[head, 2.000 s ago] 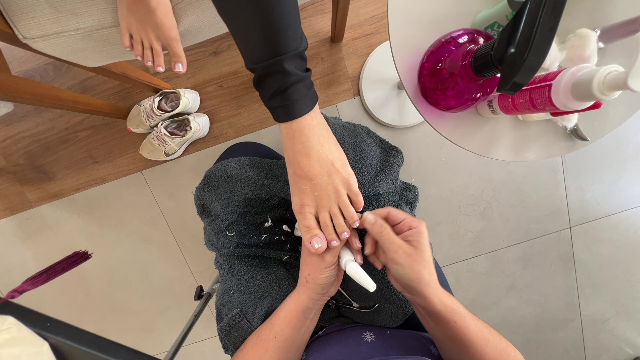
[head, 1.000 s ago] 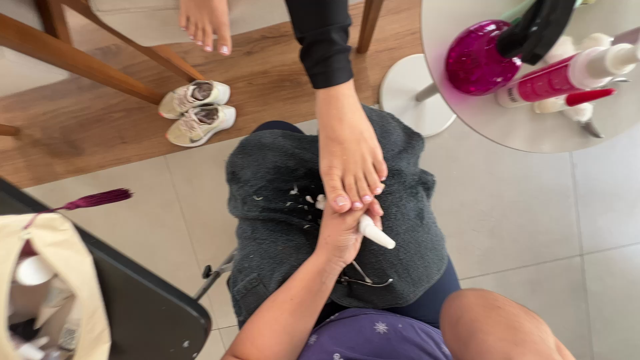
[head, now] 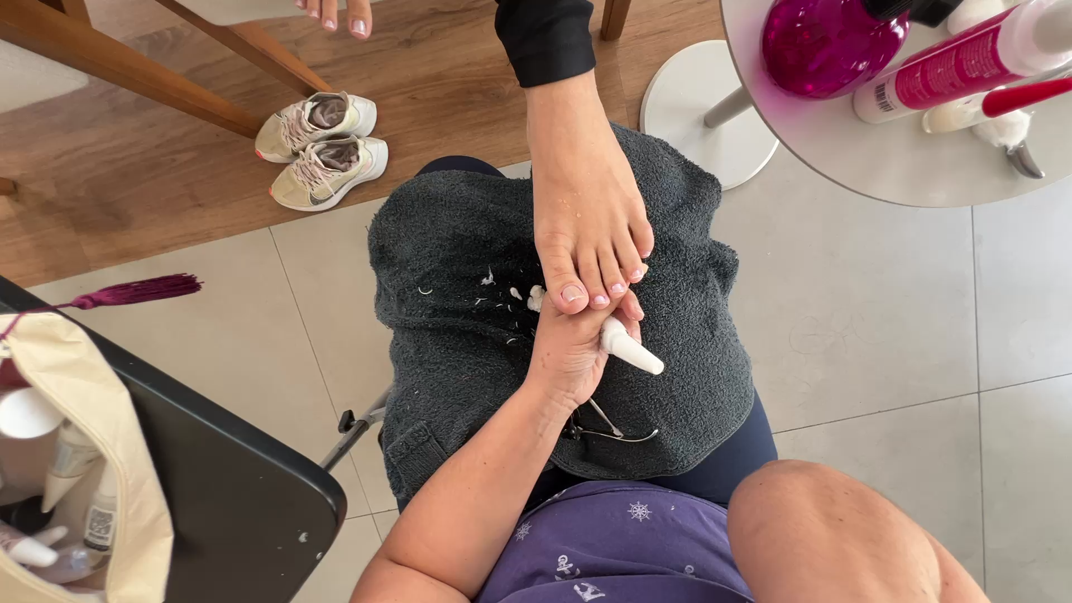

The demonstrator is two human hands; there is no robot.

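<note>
Under the toes of a person's bare foot (head: 582, 184), my left hand (head: 578, 343) is closed around a small container with a tapered white cap (head: 632, 347), which juts out to the right. The toes rest over my fingers and the nails look pale pink with white tips. A dark grey towel (head: 461, 335) covers my lap beneath the foot, with white bits scattered on it. Thin metal tools (head: 620, 434) lie on the towel below my wrist. My right hand is out of the frame; only the bent upper part of that arm shows at lower right.
A round table (head: 871, 172) at upper right holds a magenta bottle (head: 829, 42), a pink and white bottle (head: 946, 67) and a red-handled tool (head: 1026, 96). At lower left, a cream pouch (head: 138, 469) of containers sits on a black surface (head: 226, 486). Sneakers (head: 331, 172) stand on the floor.
My right hand, at the small toes two seconds ago, has left the frame. My left hand stays under the toes with the white-capped container. The view has shifted left, showing more of the pouch.
</note>
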